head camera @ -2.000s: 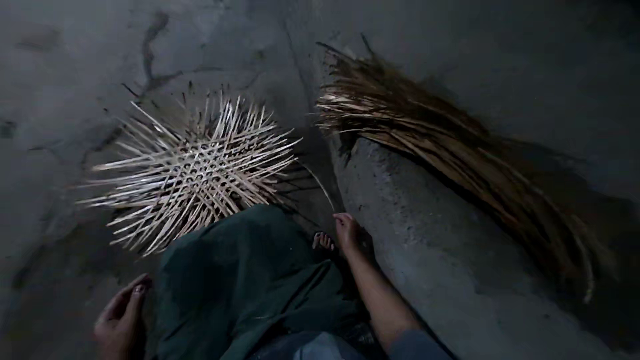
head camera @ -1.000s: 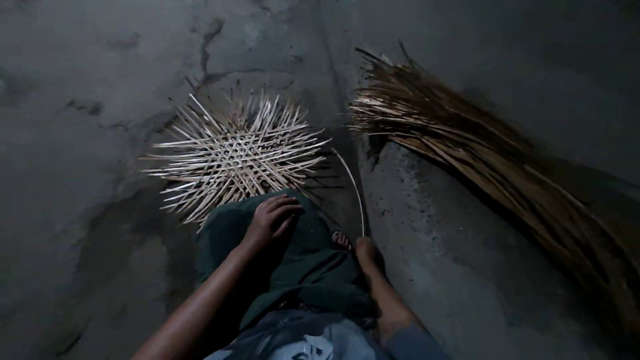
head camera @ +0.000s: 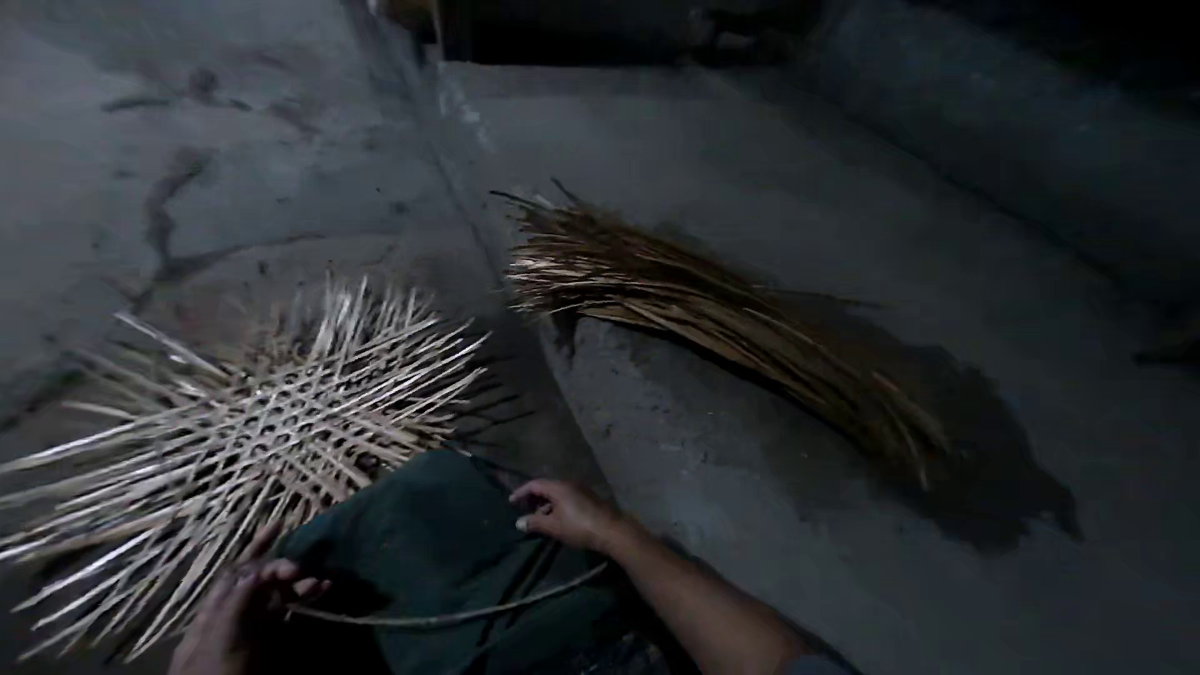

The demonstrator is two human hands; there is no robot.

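Observation:
A flat open-weave piece of pale split strips point(head camera: 281, 422), its ends fanning out on all sides, lies on the floor at left. My left hand point(head camera: 248, 595) is at its near edge, with the end of a thin curved cane strip point(head camera: 450, 619) at its fingers; whether the fingers grip it is unclear. The strip arcs across my dark green garment point(head camera: 422, 525) and ends under my right forearm. My right hand point(head camera: 553, 511) is over the knee, fingers curled with the thumb and forefinger near each other; I cannot tell if they pinch anything.
A bundle of long brown strips point(head camera: 694, 300) lies on the concrete floor point(head camera: 844, 216) to the right, its near-left end over a low raised edge. Dark objects point(head camera: 637, 33) stand at the top. Cracks run through the floor at upper left.
The curved strip, upright by my right hand one second ago, now lies across my lap. My left hand has moved from my knee to the weave's near edge. The view has shifted.

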